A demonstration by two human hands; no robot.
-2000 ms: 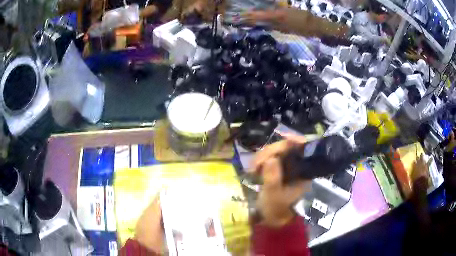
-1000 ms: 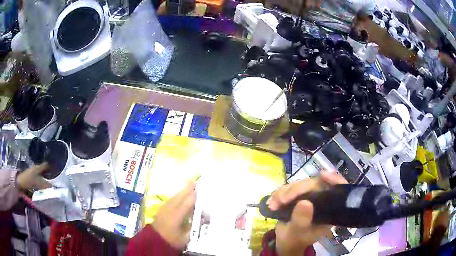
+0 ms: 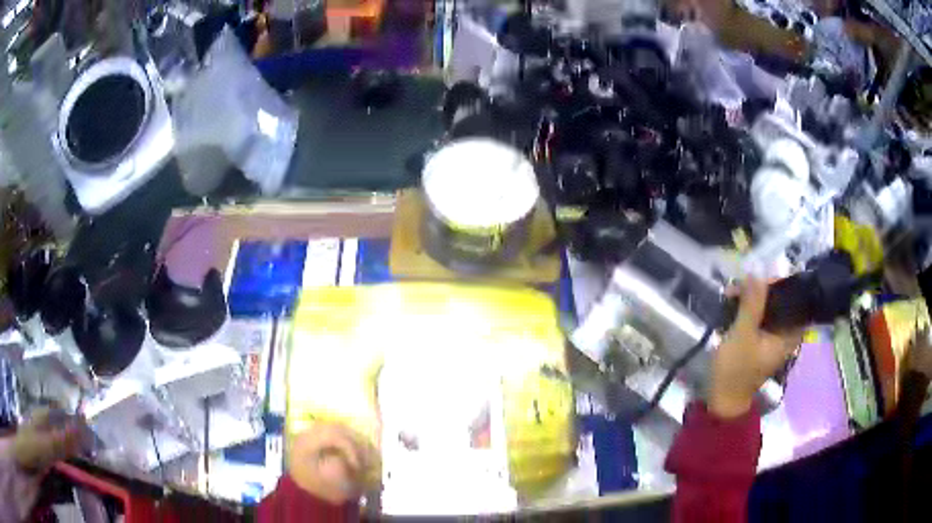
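Observation:
A white housing (image 3: 445, 434), overexposed, lies on the bright yellow pad (image 3: 537, 337). My left hand (image 3: 332, 462) is at the pad's lower left, just left of the housing, with its fingers curled. It is blurred, and whether it holds anything is unclear. My right hand (image 3: 746, 358) is out to the right, past the silvery screw tray (image 3: 634, 332), and grips the black electric screwdriver (image 3: 807, 298). Its cable runs off to the right. The screwdriver's tip is not clear.
A white-topped round tub (image 3: 480, 184) stands on cardboard behind the pad. White units with black tops (image 3: 210, 383) stand at left, near another person's hand (image 3: 46, 439). A dark heap of black parts (image 3: 634, 143), a round-faced device (image 3: 107, 117) and a clear bag (image 3: 240, 128) lie farther back.
My right hand has moved right, away from the housing, with the screwdriver. My left hand has drawn back from the housing's edge. The other person's hand has moved down from the units. The view has shifted.

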